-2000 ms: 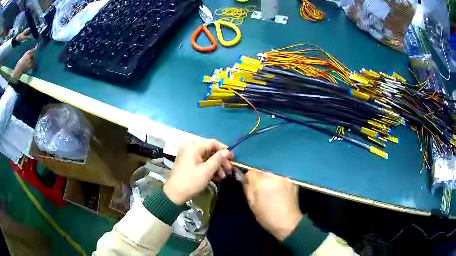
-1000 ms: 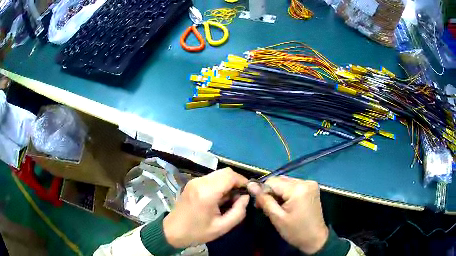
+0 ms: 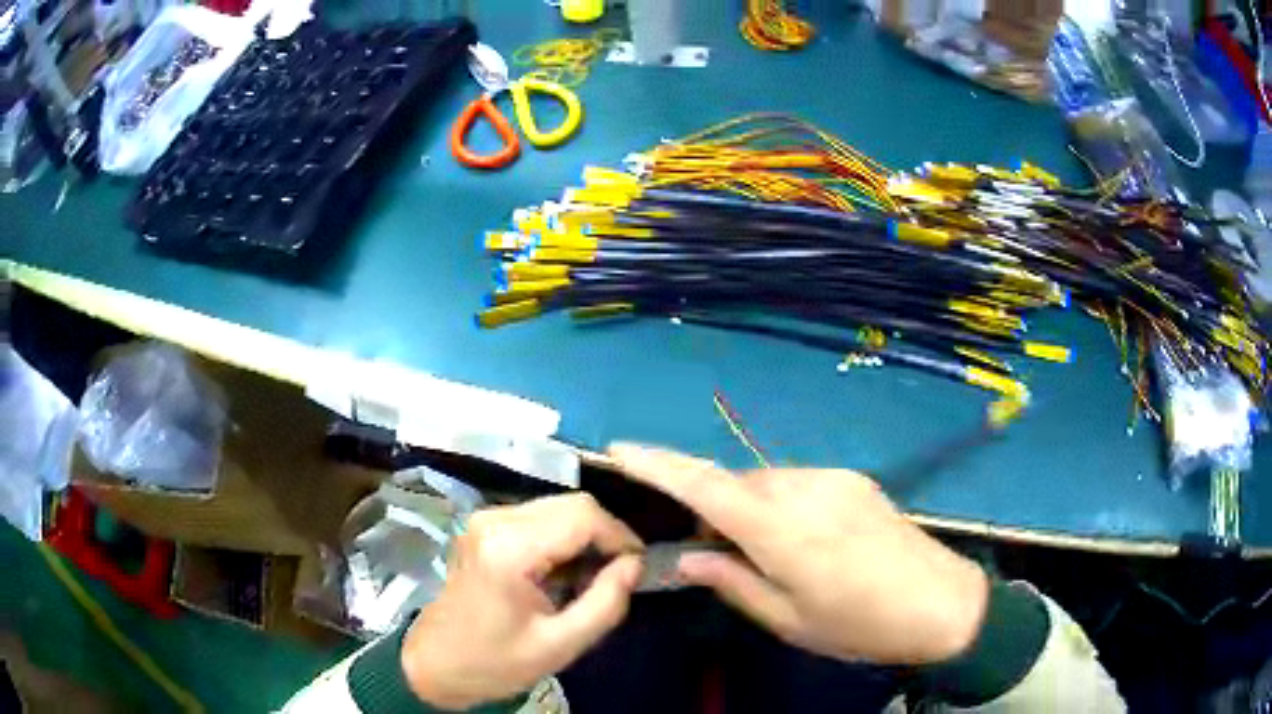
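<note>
My left hand [image 3: 523, 593] and my right hand [image 3: 837, 565] meet in front of the bench's edge. Both grip a black cable; a blurred greyish stretch [image 3: 661, 566] shows between the fingertips, its detail unclear. The cable's blurred far part [image 3: 949, 455] runs out past my right hand over the bench to a yellow end [image 3: 1007, 403]. A thin loose wire end [image 3: 737, 424] shows above my right hand. A stack of black cables [image 3: 753, 251] with yellow, blue-tipped ends lies across the green bench.
Orange-and-yellow scissors [image 3: 513, 123] lie beside a black tray [image 3: 300, 140]. White strips [image 3: 433, 416] line the bench edge. Below are cartons [image 3: 265, 474] and curled white scraps [image 3: 405, 544]. A second wire pile [image 3: 1116, 258] and a clear bag [image 3: 1207, 419] lie right; a metal post [image 3: 656, 28] stands behind.
The hands have kept the cable in front of the bench edge and moved slightly; the right hand now lies flatter over it. The cable's far part has swung lower. The whole view has shifted a little.
</note>
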